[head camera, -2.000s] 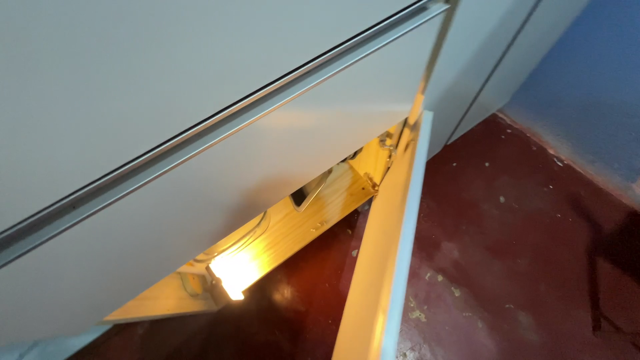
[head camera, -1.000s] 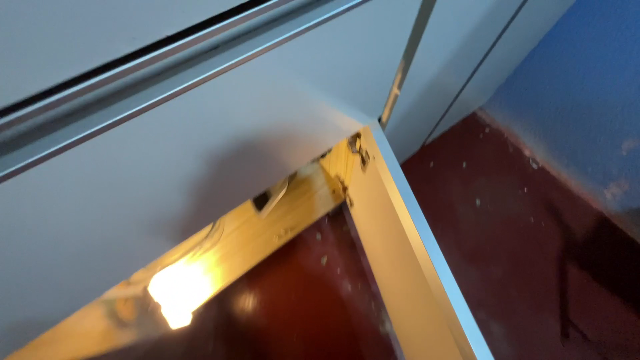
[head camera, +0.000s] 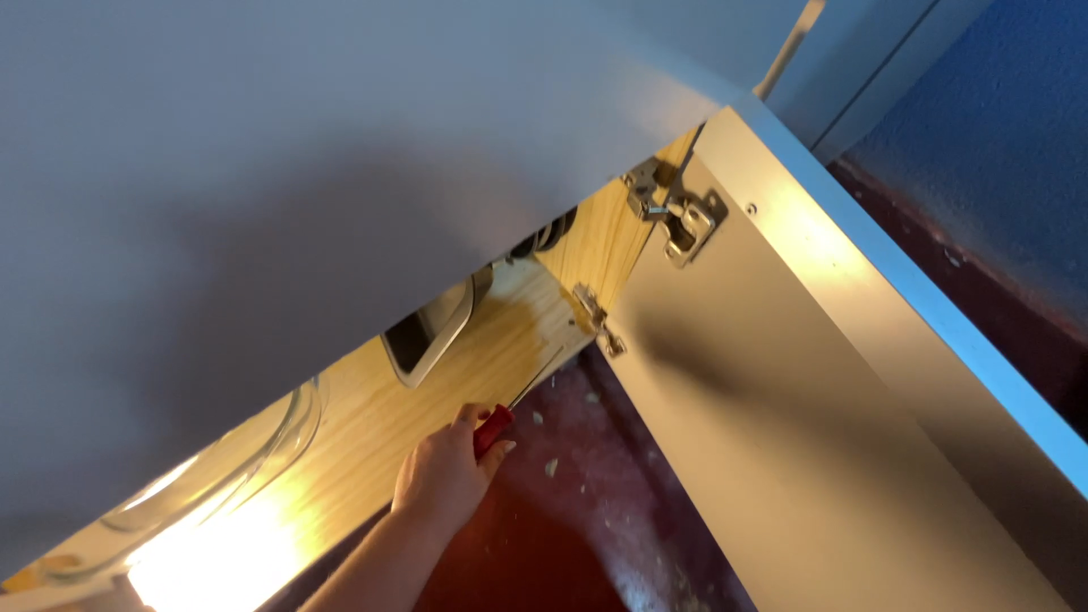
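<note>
My left hand (head camera: 450, 467) reaches in from the bottom, its fingers closed around the red handle of a screwdriver (head camera: 493, 431). The thin shaft points up and right toward the lower hinge (head camera: 599, 320), with its end apparently short of it. A larger metal concealed hinge (head camera: 676, 214) sits higher up, joining the wood-grain cabinet side to the open cabinet door (head camera: 731, 357). Its cup and arm are visible. My right hand is not in view.
A bright lamp (head camera: 221, 552) glows at the lower left. On the wood-grain shelf (head camera: 501, 340) stand clear glassware (head camera: 297, 425) and a metal-rimmed container (head camera: 438, 336). The pale cabinet top (head camera: 297, 170) hides part of the inside. Dark red floor (head camera: 586, 501) shows below; a blue wall (head camera: 1003, 153) is at right.
My left hand with the red screwdriver has come into view. The cabinet door stands at a wider angle than in the earliest frame. The view has moved closer to the hinges.
</note>
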